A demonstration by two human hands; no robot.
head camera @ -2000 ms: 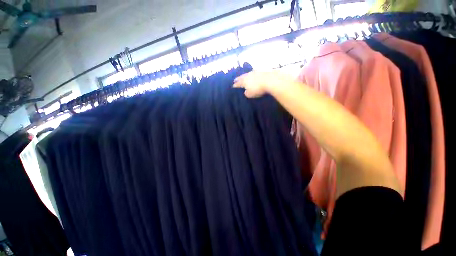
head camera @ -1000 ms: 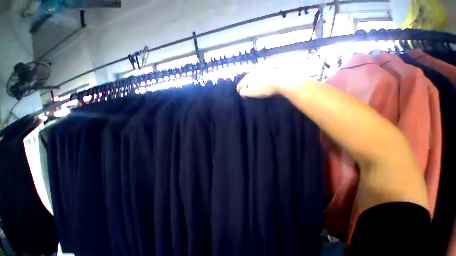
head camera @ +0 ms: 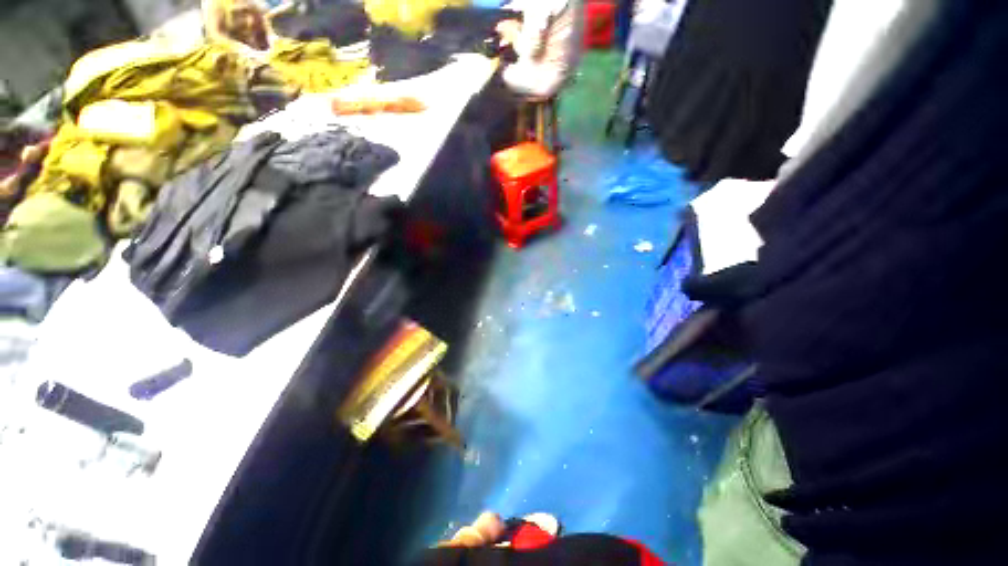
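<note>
Navy jackets [head camera: 884, 299] hang in a dark mass along the right side. Their tops and the rail are out of view. A small, blurred skin-coloured shape [head camera: 481, 528] shows at the bottom edge, beside red and black cloth. It may be part of my left hand, but I cannot tell whether it is a hand or a foot, or whether anything is held. My right hand is not in view.
A blue floor aisle [head camera: 553, 365] runs ahead. On the left, a long white table [head camera: 265, 392] bears dark grey garments [head camera: 265, 243] and yellow-olive garments [head camera: 144, 77]. A red stool [head camera: 526, 188] and a yellowish stool [head camera: 396, 376] stand beside it. A person [head camera: 542, 50] is at the back.
The view has swung from the overhead rail and pink jackets down to the floor aisle and table. My right hand, earlier at the jacket tops on the rail, has left the picture.
</note>
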